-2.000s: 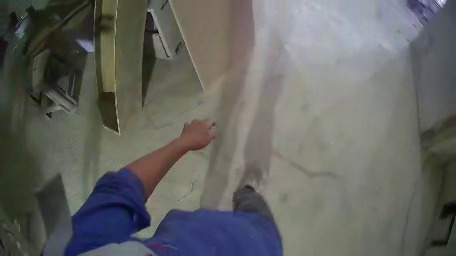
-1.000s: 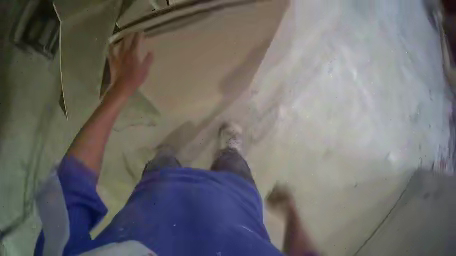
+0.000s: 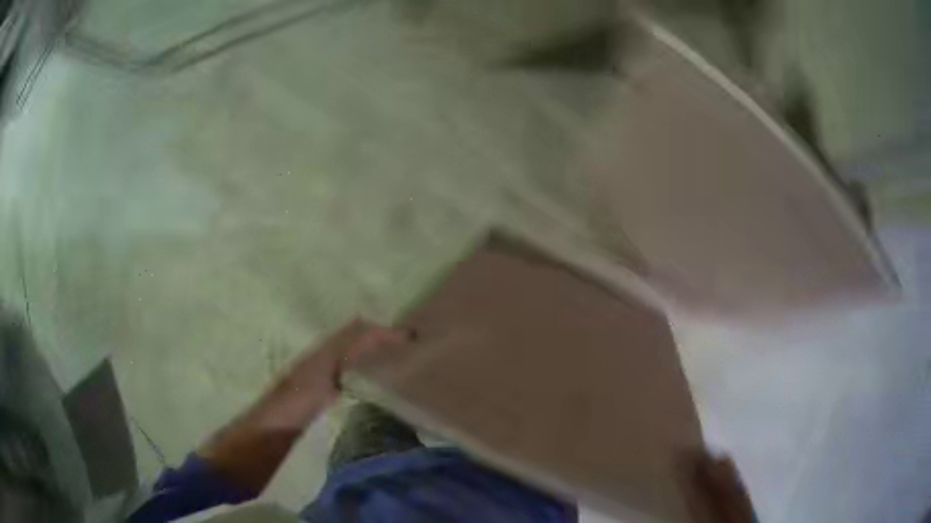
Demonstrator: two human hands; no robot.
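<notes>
A flat beige-tan panel (image 3: 541,378) with a thin pale edge is held in front of my body, tilted, at the lower middle. My left hand (image 3: 357,352) grips its left edge, thumb on the face and fingers hidden beneath. My right hand (image 3: 720,488) is at its lower right edge, blurred and partly cut off by the frame's bottom; it appears to hold that edge. The fingers of both hands are partly hidden by the panel.
Another large tan panel (image 3: 735,194) with a pale edge stands or leans at the upper right. Thin dark bars or lines (image 3: 153,61) show at the upper left. A grey flat piece (image 3: 102,429) is at the lower left. Pale stained floor (image 3: 235,225) lies ahead.
Both hands, empty two seconds to one second ago as far as seen, now hold a panel. The view has turned, and the leaning panel now shows at the upper right.
</notes>
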